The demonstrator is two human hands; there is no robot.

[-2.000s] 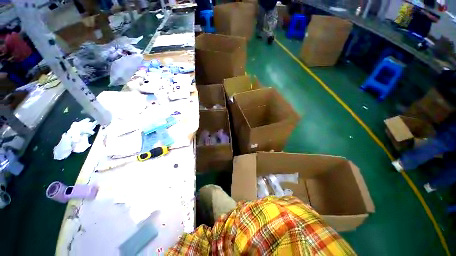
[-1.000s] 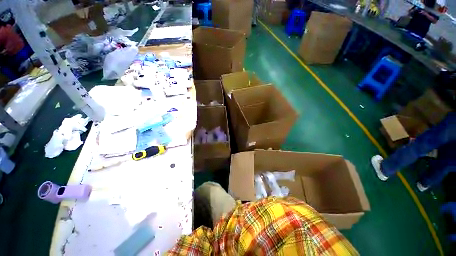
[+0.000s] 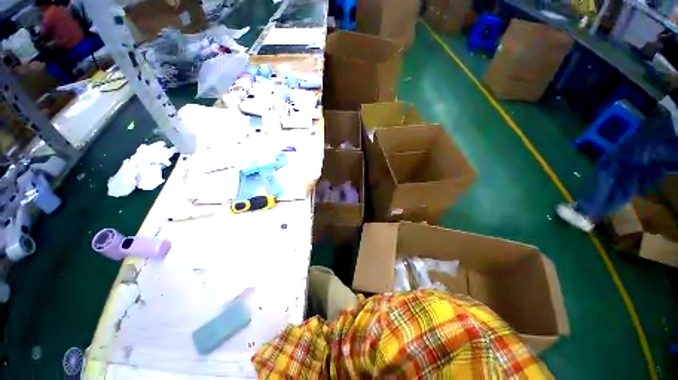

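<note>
Neither of my hands shows; only my plaid sleeve or shirt [image 3: 416, 338] is at the bottom. A lilac handheld device [image 3: 132, 246] with a round head lies at the left edge of the white bench [image 3: 223, 260], its head over the edge. A teal flat block [image 3: 223, 326] lies near the bench front. A yellow-and-black tool [image 3: 253, 204] lies mid-bench, beside a thin stick [image 3: 192, 217]. Light blue pieces [image 3: 260, 177] lie behind it.
An open carton [image 3: 476, 249] with white parts inside stands right of the bench. More cartons [image 3: 420, 171] stand behind it. A person's leg [image 3: 617, 182] is at the right, by a yellow floor line. Crumpled white cloth [image 3: 141, 169] lies left of the bench.
The view has swung, so the bench and cartons sit farther right in the picture. The person at the right has stepped along the floor. The things on the bench lie as before.
</note>
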